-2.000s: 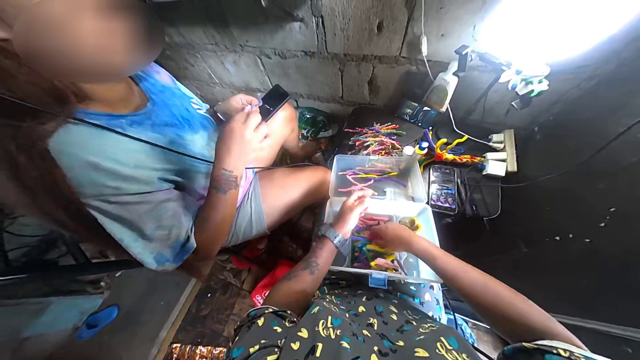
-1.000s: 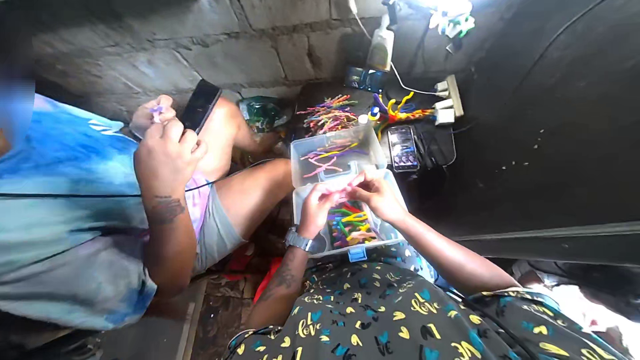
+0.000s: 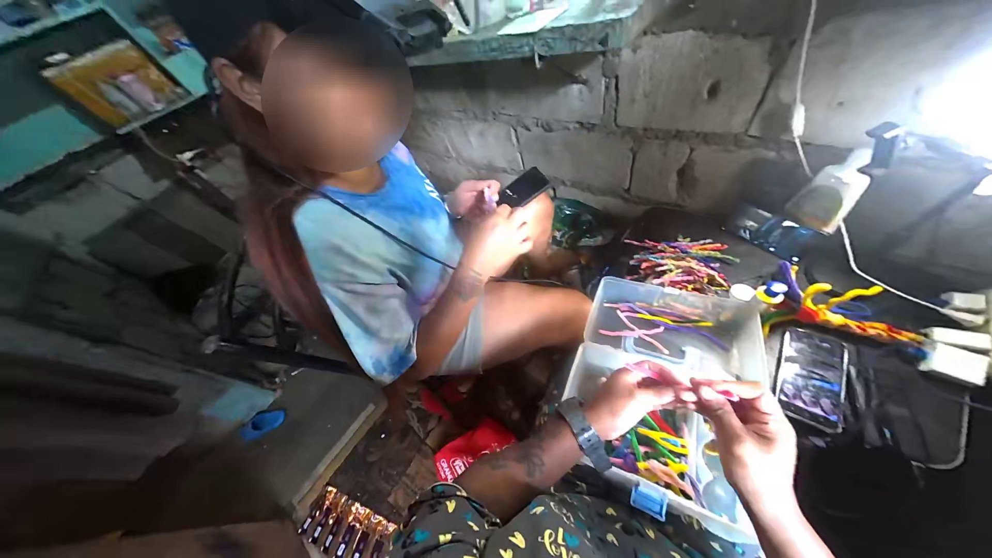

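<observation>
My left hand [image 3: 632,399], with a dark wristwatch [image 3: 585,434], and my right hand [image 3: 748,426] meet fingertip to fingertip, pinching a small pink strand [image 3: 655,373] between them. Below them lies an open translucent plastic box [image 3: 573,380]. Its near part holds colourful soft strands [image 3: 659,442] in yellow, green, red and pink. On its raised lid [image 3: 674,298] rest several pink, yellow and purple strands [image 3: 628,319]. Behind the lid is a pile of multicoloured twisted strands [image 3: 682,263].
A person [image 3: 372,263] sits at the left, holding a phone [image 3: 525,186] and a small purple thing. At the right are a smartphone [image 3: 811,376], a red-yellow bundle of strands [image 3: 837,314], a power strip [image 3: 957,356] and cables. A bottle [image 3: 829,190] stands by the block wall. A bright lamp shines above.
The view has swung left and up, bringing more of the seated person into sight. My hands stay together over the box, with the pink strand between their fingers.
</observation>
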